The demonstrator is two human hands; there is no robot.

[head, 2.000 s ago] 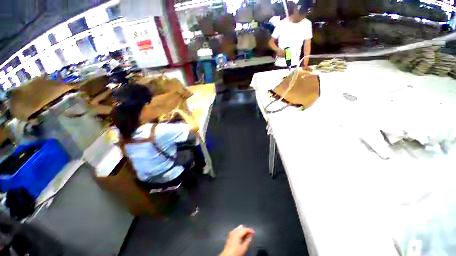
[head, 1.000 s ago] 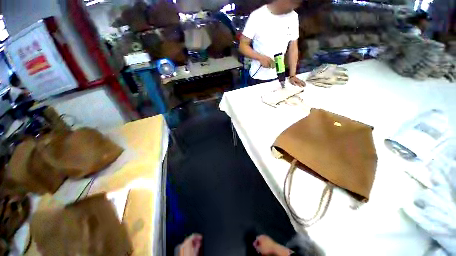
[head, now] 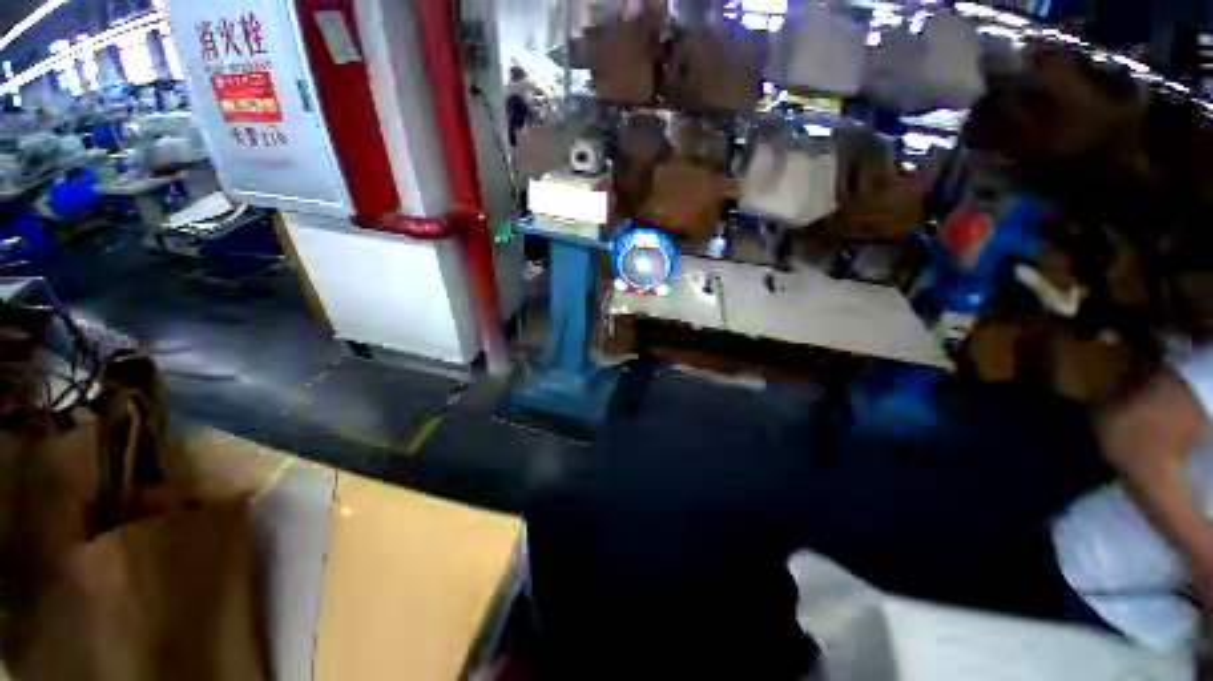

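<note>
Neither of my hands can be made out; a small pinkish blur at the bottom edge is too unclear to name. Nearest at the left, brown bags stand or lie on a table with a pale yellow top. They are blurred and cut off by the left edge. At the bottom right, the corner of a white-topped table shows.
A person's bare arm and white shirt are at the right edge. Ahead are a blue machine stand, a small blue fan, a bench and hanging bags. A red pipe and white cabinet stand left. Dark floor lies between.
The view has moved forward and turned left. The brown bag on the white table and both my hands have left the picture. The person in white now shows close at the right edge.
</note>
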